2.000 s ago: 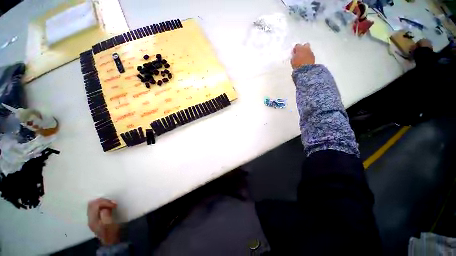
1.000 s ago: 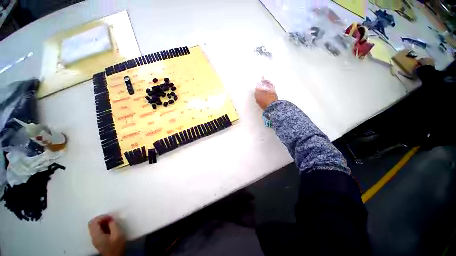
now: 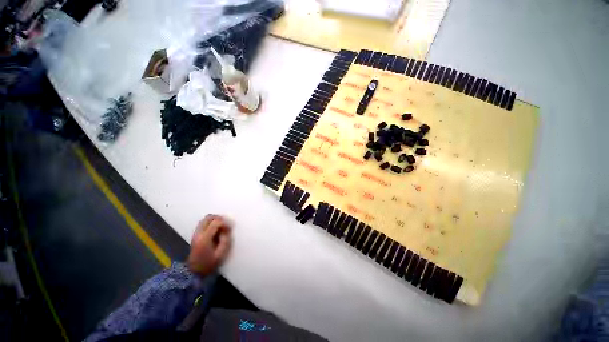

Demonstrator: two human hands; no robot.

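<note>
The yellow board [image 3: 467,167] with red print lies on the table. Short black strips [image 3: 387,250] line its left, far and near edges. Small black lumps [image 3: 400,143] are piled mid-board, near a longer black strap [image 3: 367,97] with a pale metal spot. One short black piece [image 3: 306,214] juts out at the near edge. My left hand [image 3: 209,246] is at the table's front edge, left of the board, with curled fingers; whether it holds anything is hidden. My right hand is out of the picture; only a blurred sleeve shows at the lower right edge.
Left of the board are the glue bottle [image 3: 239,90], white crumpled cloth [image 3: 200,93], loose black strips [image 3: 190,127], an open cardboard box [image 3: 158,70] and bagged hardware [image 3: 115,119]. A second yellow sheet [image 3: 314,30] with a white block lies behind. Floor shows beyond the table's left edge.
The view has swung left, so the board appears further right and more of the left side shows. My right hand has gone out of the picture. My left hand remains curled by the table edge.
</note>
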